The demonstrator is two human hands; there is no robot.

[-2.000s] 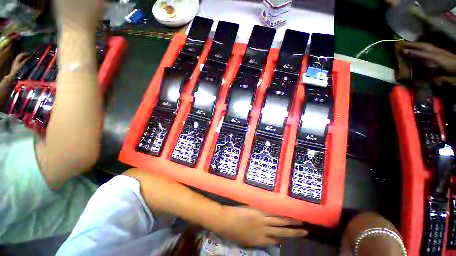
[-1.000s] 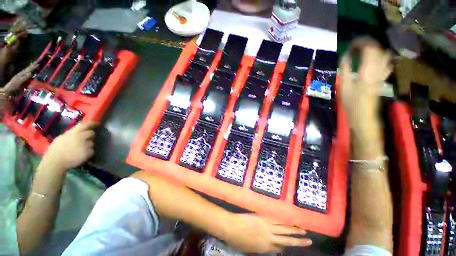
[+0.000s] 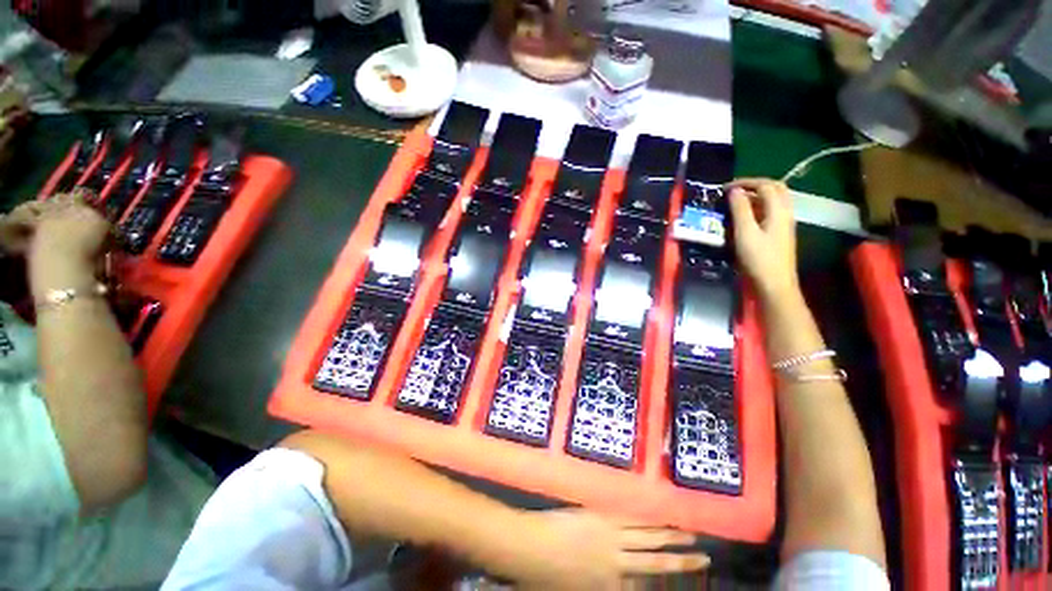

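Note:
A red foam tray (image 3: 525,468) holds two rows of open black flip phones with glossy lids and white-marked number keys, such as the front right phone (image 3: 706,433). A small blue-and-white piece (image 3: 701,225) lies on a phone at the tray's upper right. My right hand (image 3: 764,237) is at the tray's upper right edge, fingertips bent beside that phone and piece; whether they grip anything is unclear. My left hand (image 3: 594,552) lies below the tray's front edge, fingers extended and apart, holding nothing visible.
Another red tray (image 3: 237,231) is at left, with a person's arm (image 3: 87,335) over it. A third red tray (image 3: 906,393) is at right. Behind are a labelled bottle (image 3: 620,81), a white fan base (image 3: 406,81), a brown-pink fan (image 3: 550,40) and a blue item (image 3: 313,90).
My right hand has come in from the right, past the tray's side, to the upper right phone. My left hand stays below the tray. The neighbour's hand at left has moved up over their tray.

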